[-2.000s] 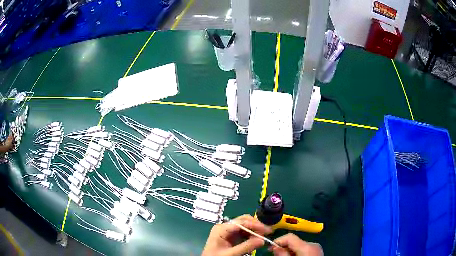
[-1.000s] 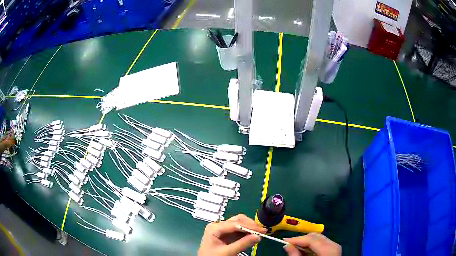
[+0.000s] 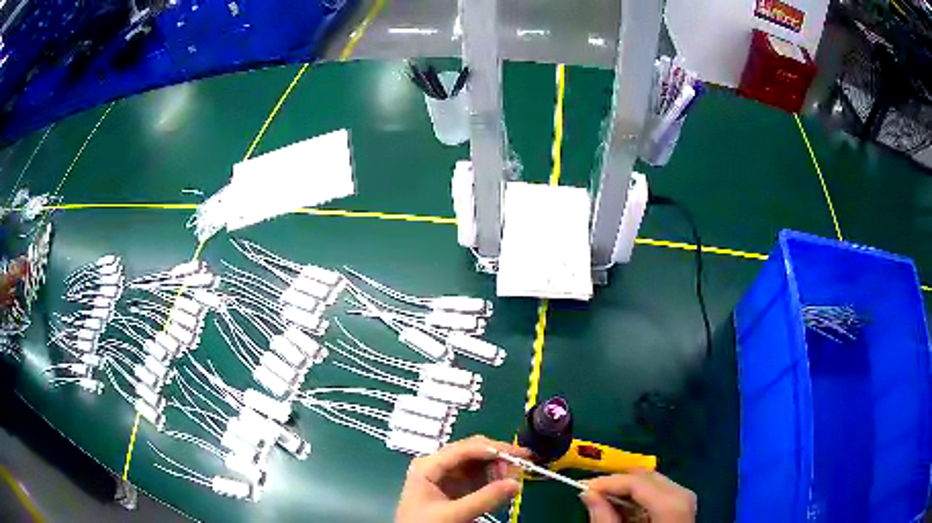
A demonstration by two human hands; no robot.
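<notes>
My left hand [image 3: 458,484] and my right hand [image 3: 642,498] are at the bottom centre, cut off by the lower edge. Between them they hold a thin pale sleeved wire [image 3: 552,474] by its two ends, slanting down to the right. It is just in front of the heat gun's dark nozzle [image 3: 549,429], whose mouth glows pink-purple. The heat gun's yellow body [image 3: 611,458] lies behind my right hand. White wired units [image 3: 421,421] lie in slanting rows on the green table to the left, their leads pointing up and left.
A blue bin [image 3: 769,398] with thin wires [image 3: 833,321] inside stands at right. A twin-post white stand [image 3: 488,153] rises at centre, with a pen cup [image 3: 448,114] and white base sheet [image 3: 545,241]. A black cord [image 3: 701,276] curves beside it. White sheets [image 3: 296,180] lie behind the rows. Another person's hand [image 3: 14,281] shows at far left.
My right hand has moved right and slightly down from the earliest frame, and more of the sleeved wire shows between my hands. The whole view has shifted slightly.
</notes>
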